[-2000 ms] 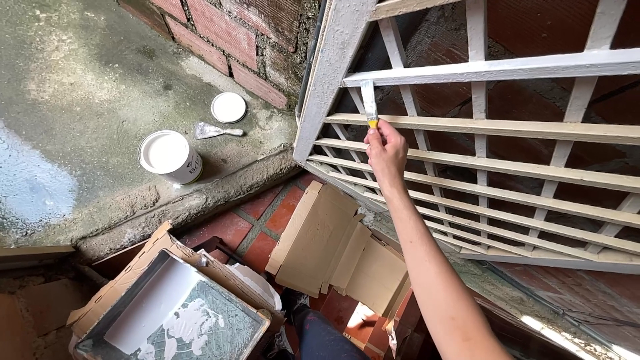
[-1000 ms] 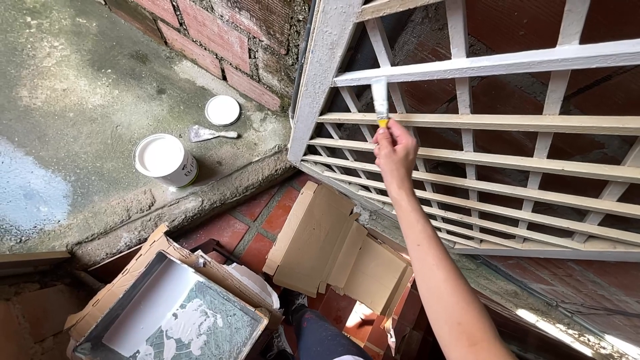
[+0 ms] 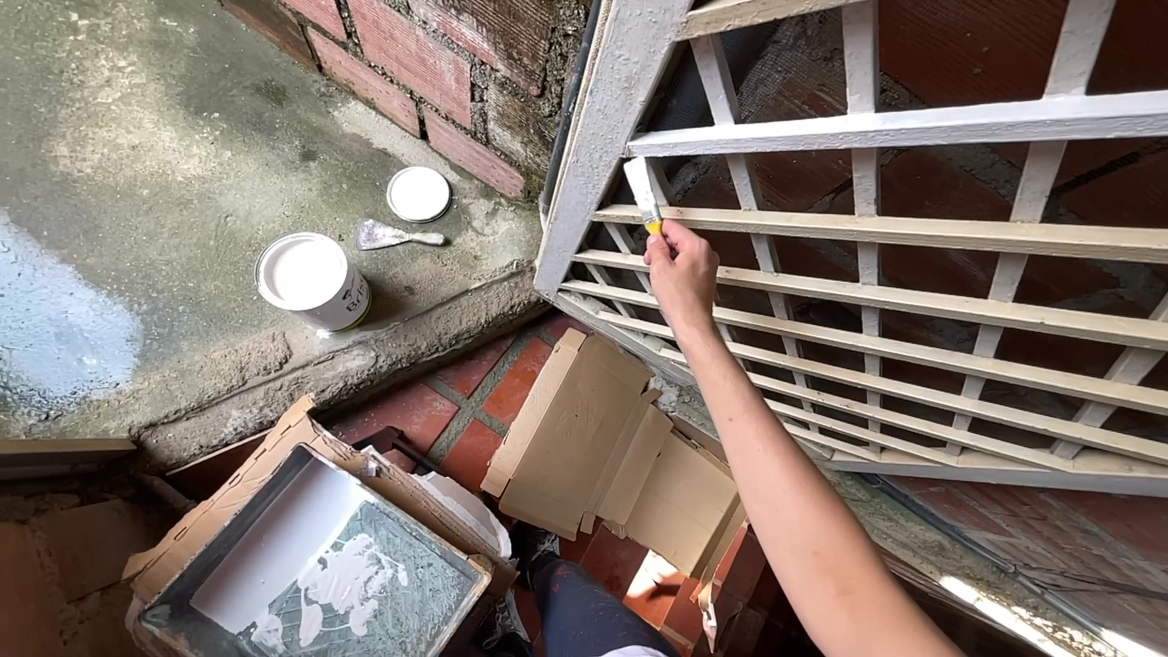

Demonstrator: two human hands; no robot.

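My right hand [image 3: 683,266] grips a paintbrush [image 3: 644,193] by its yellow handle. The brush's white-coated bristles point up, close to the left side post of a slatted lattice [image 3: 876,128], just under a white crossbar. Whether the bristles touch the wood I cannot tell. The upper crossbar is white, while several lower slats look cream. My left hand is out of view. On the concrete ledge stands an open can of white paint [image 3: 303,272], with a round white lid [image 3: 419,193] and a second, paint-crusted brush [image 3: 398,235] lying beside it.
A paint tray [image 3: 265,529] with white paint rests on cardboard at the lower left. Unfolded cardboard [image 3: 570,429] lies over the red tile floor [image 3: 474,447]. The rough concrete edge [image 3: 365,351] and a brick wall [image 3: 411,64] border the ledge. My leg [image 3: 584,607] shows below.
The brush in my right hand has moved left along the underside of the white crossbar, to near the side post. The can, lid and tray stay where they were.
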